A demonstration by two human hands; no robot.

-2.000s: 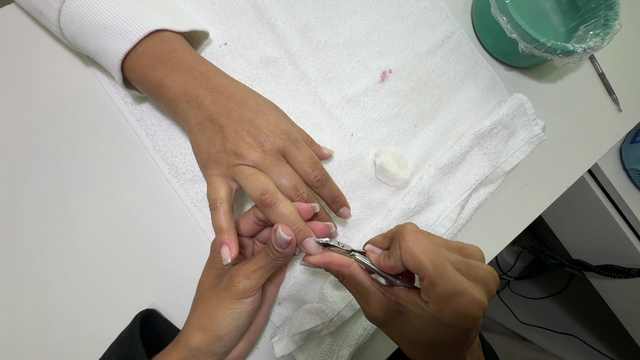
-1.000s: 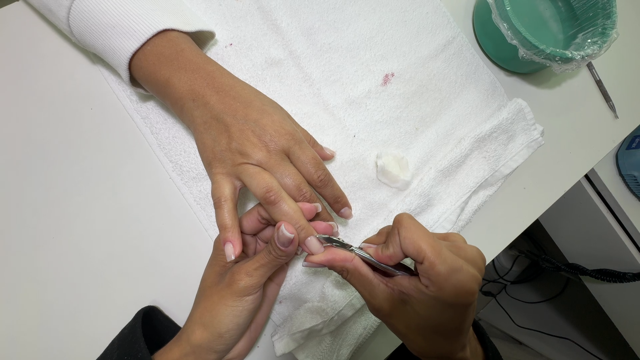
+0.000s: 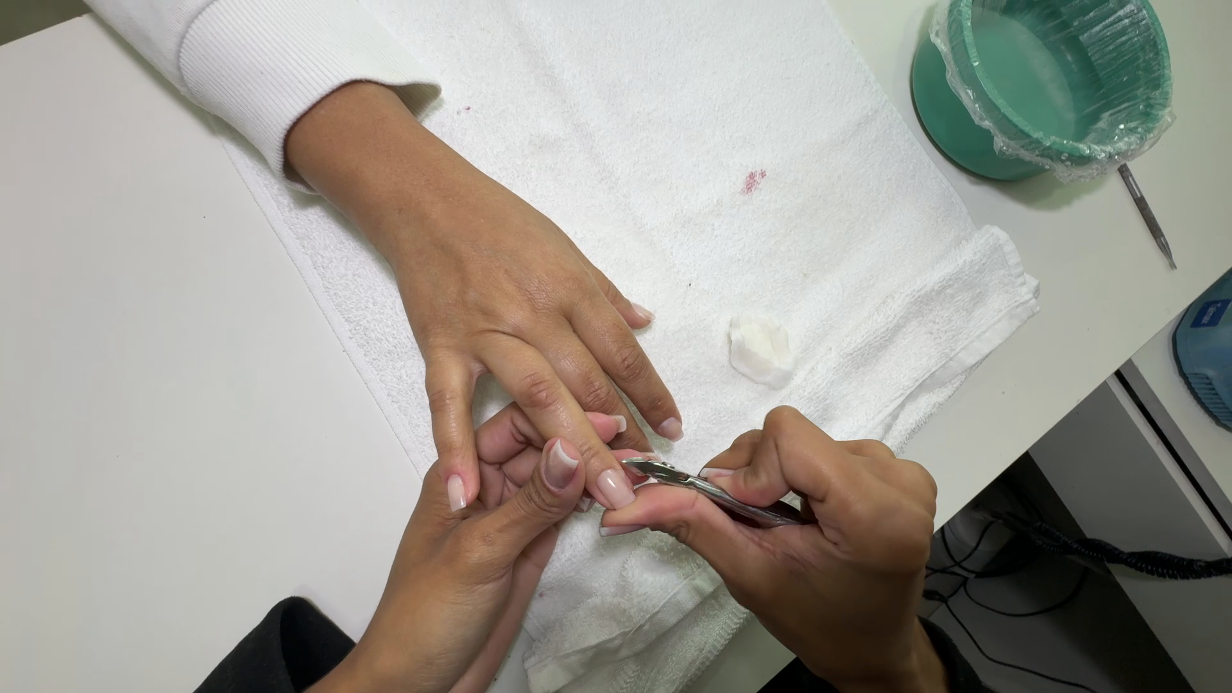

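My left hand (image 3: 481,549), in a black sleeve, holds the index finger of another person's hand (image 3: 500,260) between its thumb and fingers. That person's arm comes from the upper left in a white ribbed cuff (image 3: 279,77), palm down over a white terry towel (image 3: 654,241). In my right hand (image 3: 828,539) are metal cuticle nippers (image 3: 722,496), their tips close beside the held finger's nail. My right thumb and fingers wrap the handles, and a fingertip of that hand touches the held fingertip. A piece of white cotton (image 3: 760,348) lies on the towel.
A green bowl (image 3: 929,115) lined with clear plastic stands at the upper right on the white table (image 3: 144,318). Beside it lies a thin metal tool (image 3: 1147,217). A blue object (image 3: 1208,346) is at the right edge, above dark cables (image 3: 1107,553). The towel bears small reddish stains (image 3: 754,181).
Between the earlier frames and now, the nippers and my right hand have shifted slightly at the nail. My left hand keeps its hold on the finger.
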